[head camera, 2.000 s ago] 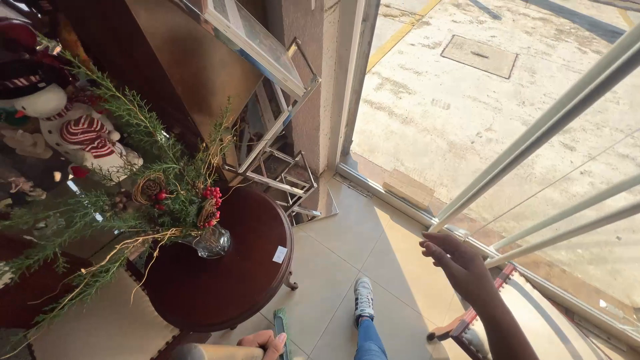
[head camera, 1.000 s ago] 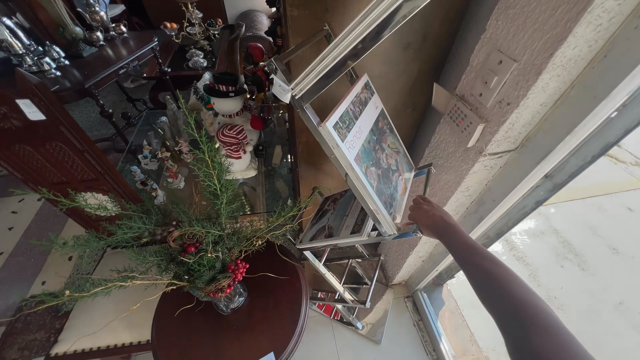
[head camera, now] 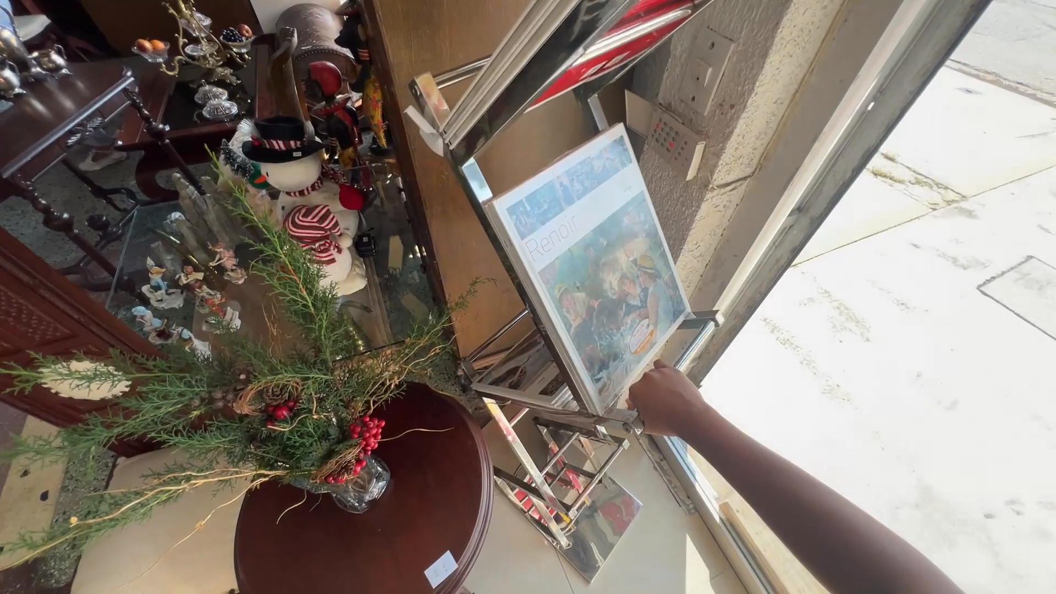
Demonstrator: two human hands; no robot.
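Observation:
My right hand (head camera: 667, 399), fingers curled, is at the lower right corner of a metal display stand (head camera: 569, 412); its fingers seem to grip the frame's edge, though the fingertips are partly hidden. Tilted on the stand rests a large art book (head camera: 590, 264) with a painting on its cover, just above my hand. Another shelf of the stand, with a red item (head camera: 619, 45) on it, is higher up. My left hand is outside the view.
Left of the stand is a round dark wooden table (head camera: 363, 528) bearing a glass vase (head camera: 361, 485) of evergreen sprigs and red berries. Behind are a snowman figure (head camera: 318, 214) and small figurines (head camera: 194, 285). A wall keypad (head camera: 672, 140) and a glazed door frame (head camera: 813, 165) stand at right.
The view has swung from the floor and doorway to the display stand. My right hand, earlier in the air near the white bars, is now at the stand. My left hand has left the view.

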